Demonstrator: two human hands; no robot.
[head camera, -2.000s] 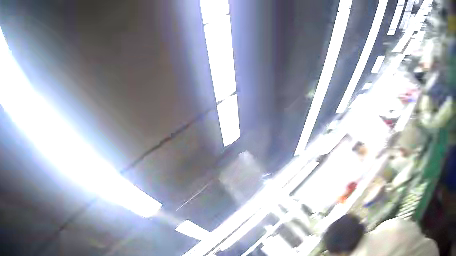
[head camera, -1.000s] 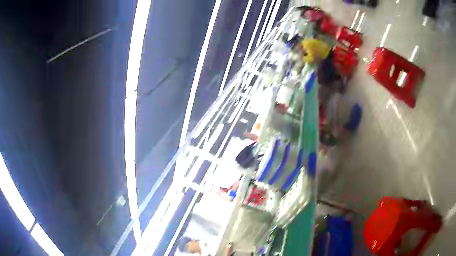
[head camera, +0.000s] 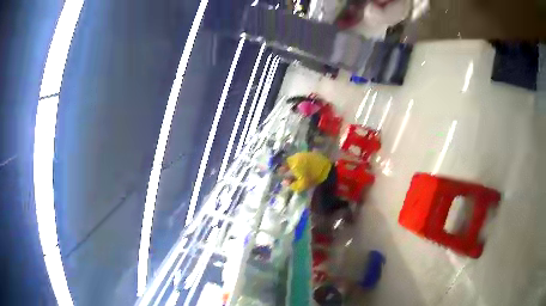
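Observation:
Neither my left hand nor my right hand is in the picture. The view is tilted and blurred. Nearest in front of me is a red plastic stool (head camera: 446, 210) on the pale shiny floor at the right. The green edge of a long bench (head camera: 300, 263) runs up from the bottom centre. The small things on the bench are too blurred to name.
A person in a yellow top (head camera: 309, 170) is at the bench. More red stools (head camera: 359, 142) stand beyond. A blue object (head camera: 372, 269) is low on the floor side. Strip lights (head camera: 45, 149) fill the left. A dark box-like shape (head camera: 515, 64) is at the upper right.
The view has swung from the ceiling toward the floor side. The bench and the person in yellow have shifted left and down in the picture. The blue-striped things on the bench have left view.

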